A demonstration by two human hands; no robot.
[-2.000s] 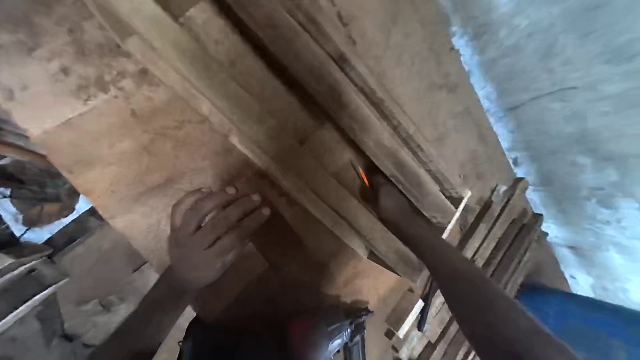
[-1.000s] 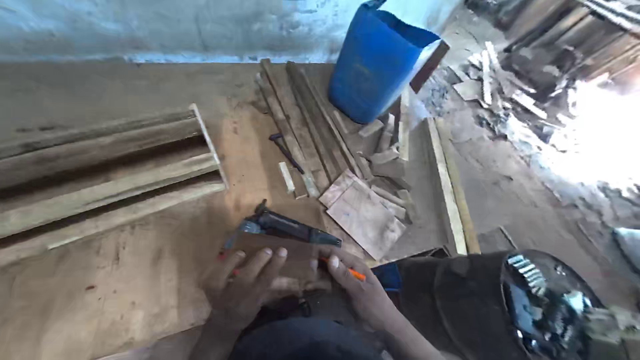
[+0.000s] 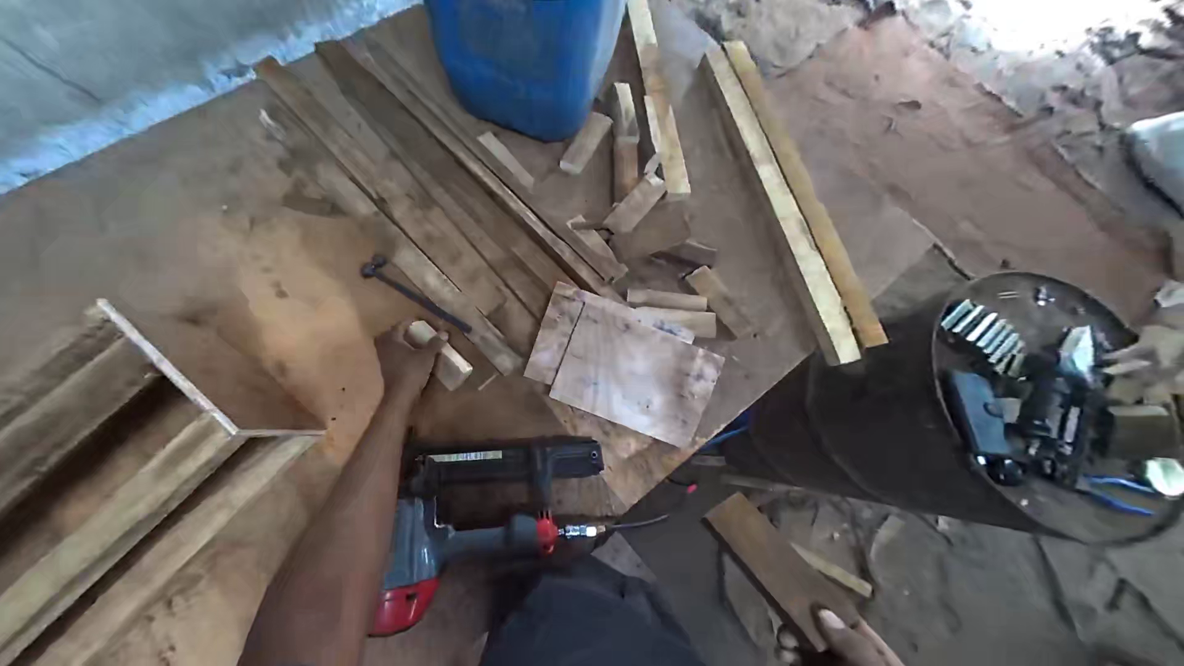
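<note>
My left hand reaches forward over the work surface, its fingers around a short wooden block. Just beyond it lies a hammer with a dark handle. At the bottom right my right hand grips the lower end of a flat brown board, away from the table's edge; part of this hand is cut off by the frame. Between my arms a red and grey pneumatic nailer lies on its side, an air hose at its fitting. Rectangular plywood pieces lie to the right of the block.
A wooden frame assembly stands at the left. Long battens and short offcuts lie ahead, near a blue plastic container. Two long strips reach the table's right edge. A dark drum holding fastener strips and tools stands at right.
My hands were together on a piece of wood near my lap; now they are far apart, the left forward on the block, the right out to the side with a board. The view has shifted.
</note>
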